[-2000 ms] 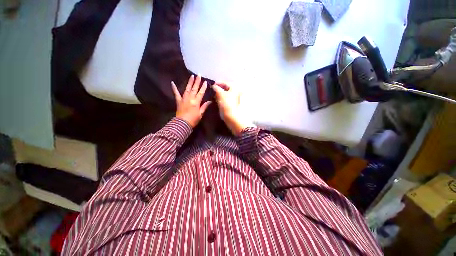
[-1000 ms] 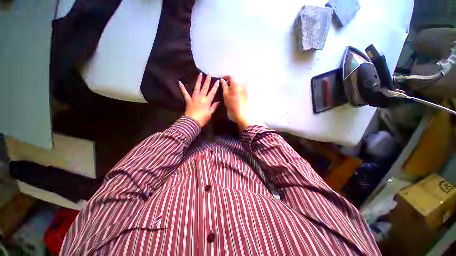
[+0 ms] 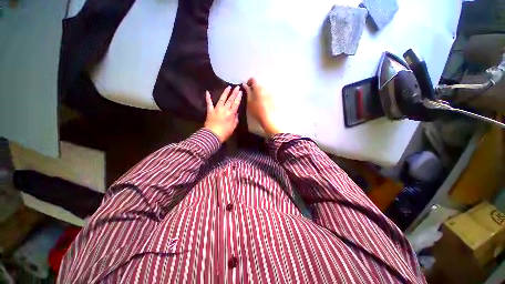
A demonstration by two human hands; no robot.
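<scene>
The dark garment [image 3: 185, 72] lies over the near edge of the white padded table [image 3: 277, 41], with an opening that shows the table between its two long parts. My left hand [image 3: 222, 115] lies on the cloth near the table edge, palm down, holding nothing. My right hand [image 3: 259, 105] is just right of it, thumb and fingertips together at the garment's edge, pinching the cloth. Part of the cloth under my hands is hidden.
The steam iron [image 3: 400, 89] stands on the dark iron rest [image 3: 361, 101] at the right, its hose [image 3: 465, 86] running right. Two grey pieces [image 3: 346, 30] lie at the far side. A greenish worktable [image 3: 27, 83] is at left, a cardboard box [image 3: 476, 230] lower right.
The view has shifted a little. My left hand's fingers, spread before, are closer together. My right fingertips stay at the garment's edge. The iron stays on its rest.
</scene>
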